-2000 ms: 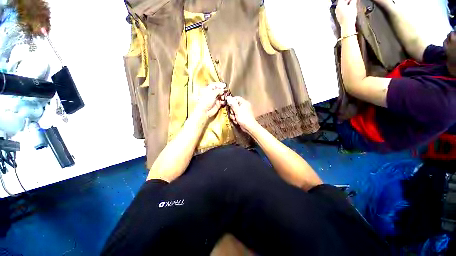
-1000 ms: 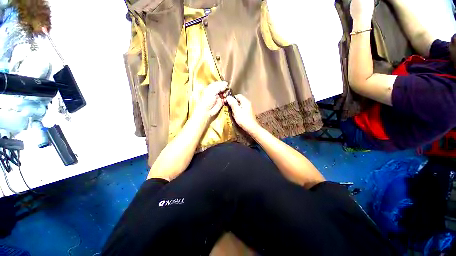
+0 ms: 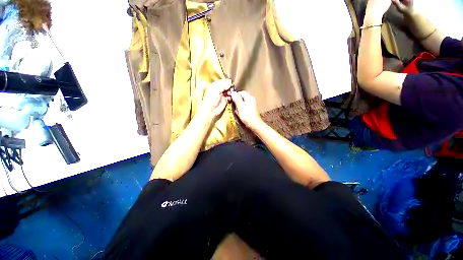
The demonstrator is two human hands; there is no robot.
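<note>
A brown sleeveless vest point(image 3: 254, 56) lies open on the white table, with its gold-yellow lining point(image 3: 200, 56) showing and a rough darker hem trim point(image 3: 292, 118) along the bottom. Small dark dots run down its front edge. My left hand point(image 3: 217, 97) and my right hand point(image 3: 244, 105) meet at the front edge, low on the vest, fingers pinched together. A small dark reddish thing shows between the fingertips; what it is cannot be told.
A person point(image 3: 421, 101) sits at the right, hands over another brown vest. At the left on the white table point(image 3: 101, 101) are a black cylinder point(image 3: 28, 84), a flat black phone point(image 3: 70, 87), a narrow black case point(image 3: 64, 144), cables point(image 3: 11, 152) and a fluffy orange-brown strip point(image 3: 35, 14).
My hands stay at nearly the same spot on the front edge, with small finger shifts. The person at the right has moved both hands up along their vest.
</note>
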